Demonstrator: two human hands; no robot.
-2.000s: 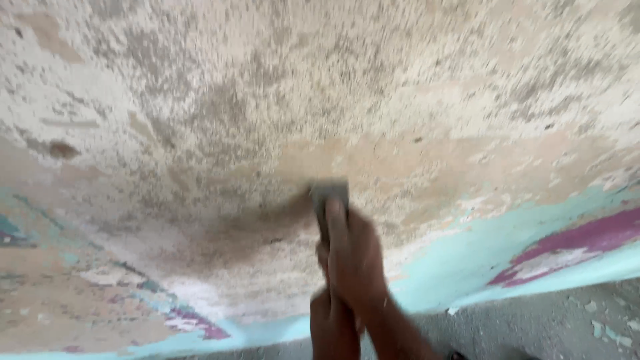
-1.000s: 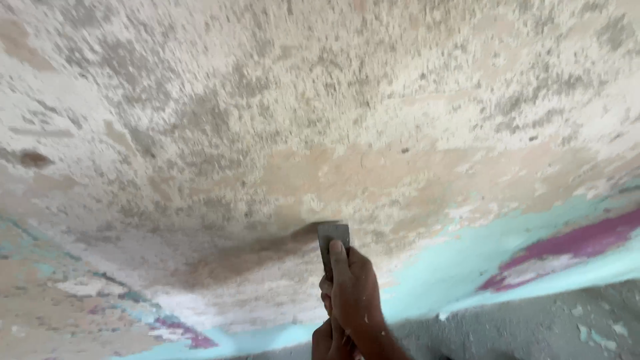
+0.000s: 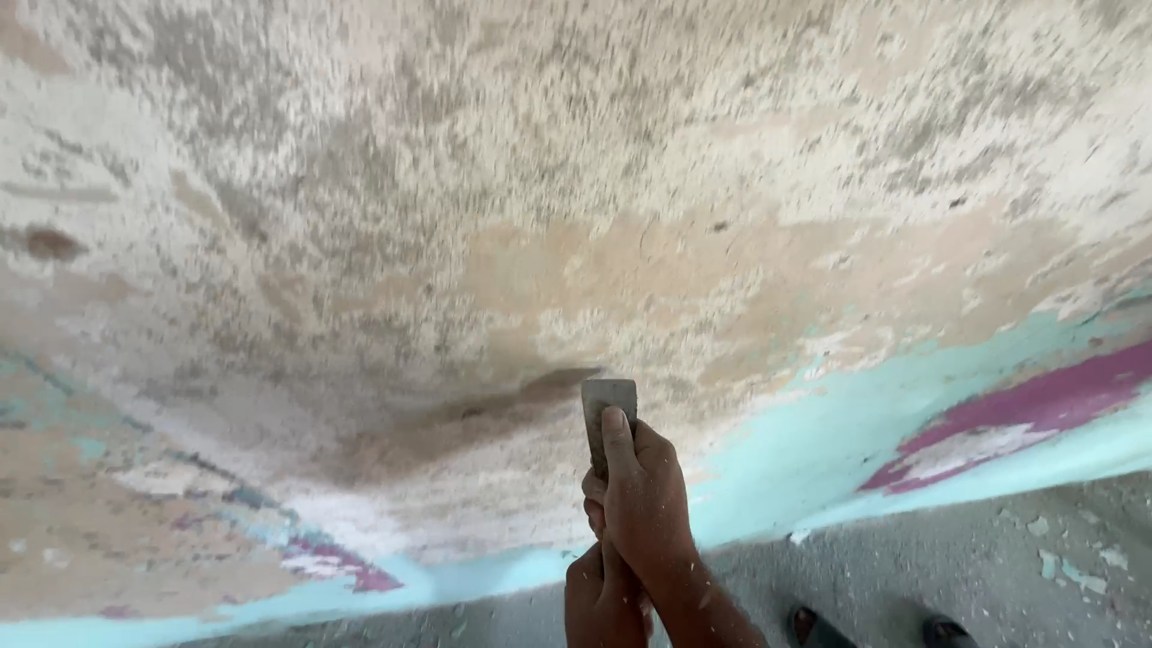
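Observation:
A flat-bladed scraper (image 3: 609, 396) points up the wall (image 3: 576, 261), its blade end at or close to the wall's patchy surface. My right hand (image 3: 639, 486) grips it near the blade, with the thumb laid along its face. Below, my left hand (image 3: 598, 589) is closed around the lower part of the tool, partly hidden by the right wrist and forearm. Cream and beige layers with grey specks cover most of the wall. Turquoise paint (image 3: 774, 450) and a purple patch (image 3: 1035, 405) remain along its lower part. Small flecks show over my right hand and forearm.
The grey floor (image 3: 882, 540) meets the wall's foot and bears loose paint flakes (image 3: 1071, 571). Two feet in dark footwear (image 3: 814, 627) show at the bottom edge. At left, a wall corner (image 3: 207, 463) runs down to the floor, with another peeling wall surface beside it.
Both hands and the scraper have moved down the wall since the earliest frame. The grip looks the same. The feet at the bottom edge now show more plainly.

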